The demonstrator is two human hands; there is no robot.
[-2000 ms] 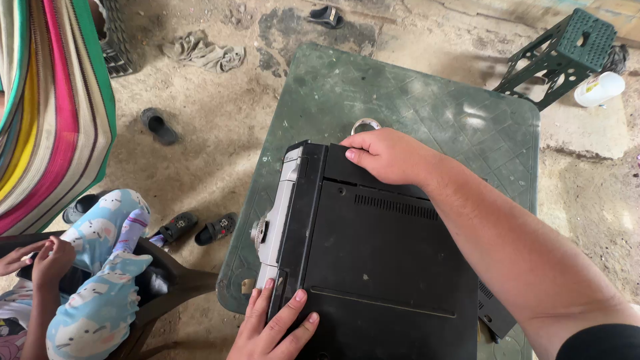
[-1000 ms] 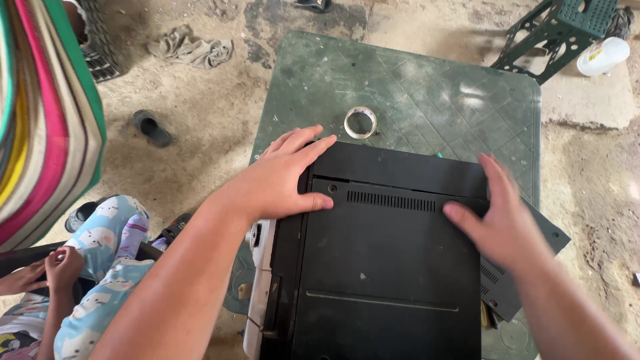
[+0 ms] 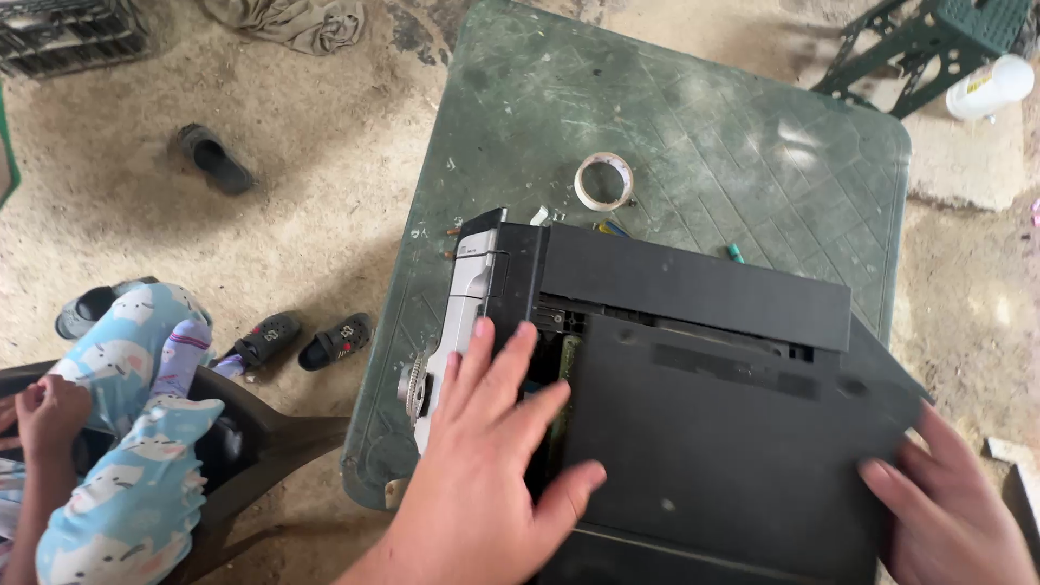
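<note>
A black electronic device (image 3: 520, 268) with a silver front and a round knob lies on the green plastic table (image 3: 682, 122). Its black vented panel (image 3: 731, 455) sits shifted to the right, and a gap at the left bares a green circuit board (image 3: 569, 357). My left hand (image 3: 496, 439) has its fingers spread over the device's front edge and that gap, holding nothing. At the panel's right edge, my right hand (image 3: 942, 487) grips it between thumb and fingers. Another dark flat piece (image 3: 886, 357) juts out beyond the device's right side.
A tape roll (image 3: 604, 181) and a small green object (image 3: 735, 253) lie behind the device. A seated person in patterned trousers (image 3: 130, 431) is at the left, near clogs (image 3: 335, 341) on the floor. A green stool (image 3: 967, 41) and a white container (image 3: 990, 87) stand at the upper right.
The vented panel has moved right from its place on the device, opening a gap at the left. My left hand has moved from the device's far corner towards me along its front edge.
</note>
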